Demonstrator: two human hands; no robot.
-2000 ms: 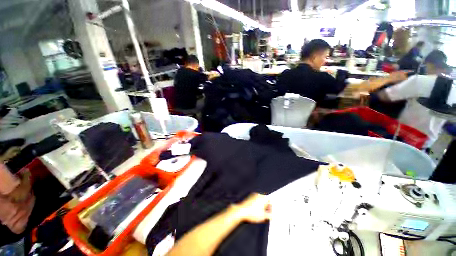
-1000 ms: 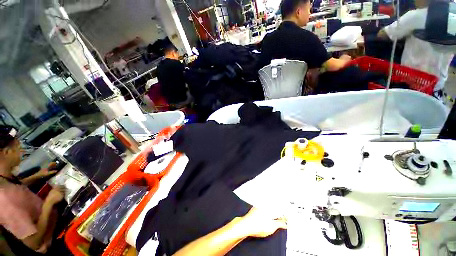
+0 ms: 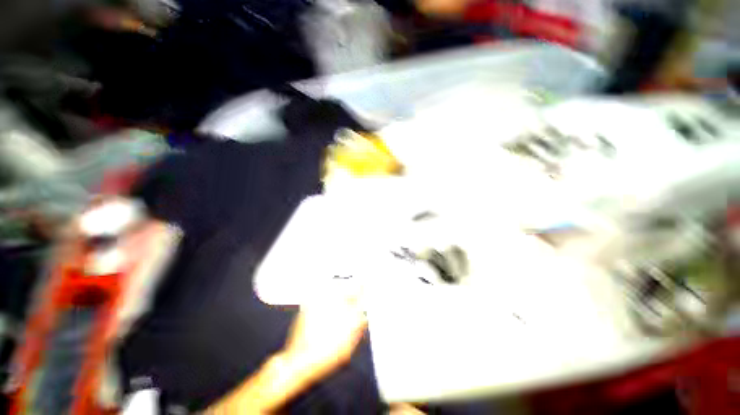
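Note:
The frame is heavily blurred. Black cloth point(image 3: 219, 203) is spread over the left of the white machine table point(image 3: 479, 340) and shows below my left wrist. My left hand point(image 3: 333, 320) reaches in from the bottom left and lies at the table's left part, beside the cloth; its fingers are washed out, so its grip is unclear. A small skin-toned patch at the bottom edge may be my right hand point(image 3: 404, 408), almost wholly cut off. The white sewing machine point(image 3: 487, 154) has a yellow part point(image 3: 363, 156); a dark blurred shape, possibly the scissors point(image 3: 446, 263), is near the needle area.
An orange-red basket point(image 3: 85, 292) is at the left with a round white roll point(image 3: 109, 217) beyond it. A pale cloth trough point(image 3: 454, 73) runs behind the machine. Red material point(image 3: 706, 377) shows below the table at the lower right. A grey chair back is blurred at the top.
The view has swung right and down, so the basket, cloth and machine sit further left. My left hand remains near the cloth and table edge. A skin-toned patch has appeared at the bottom.

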